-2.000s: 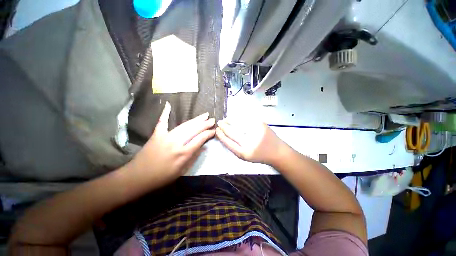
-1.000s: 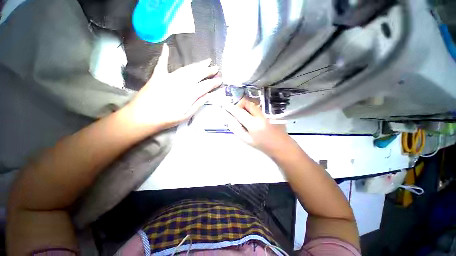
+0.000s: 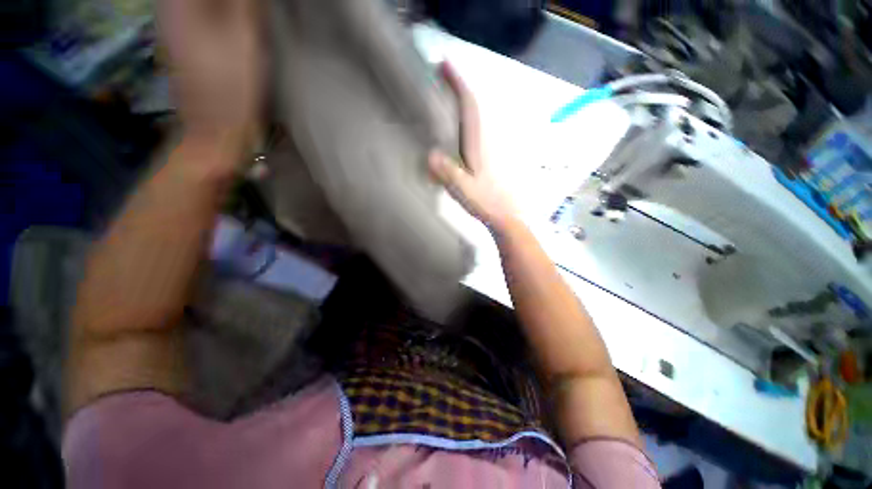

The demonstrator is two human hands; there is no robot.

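Observation:
A grey-beige garment (image 3: 354,143) is bunched lengthwise and blurred, running from the top edge down over the table's front edge to my apron. My left hand (image 3: 215,67) is at the upper left, along the garment's left side; it is strongly blurred and its fingers cannot be made out. My right hand (image 3: 470,177) is at the garment's right edge, with the thumb on the cloth and a finger stretched up along the edge. The white sewing machine (image 3: 765,220) stands to the right; its needle area (image 3: 583,205) has no garment under it.
The white table (image 3: 612,315) runs diagonally to the lower right, with yellow-orange scissor handles (image 3: 826,413) at its far end. A bright blue part (image 3: 580,103) is by the machine head. Dark cloth piles (image 3: 765,48) lie behind. My checked apron (image 3: 430,396) is below the table edge.
The view has swung and tilted. The garment has left the machine and is now bunched to the left of it. My left hand has moved up and left; my right hand is away from the needle area.

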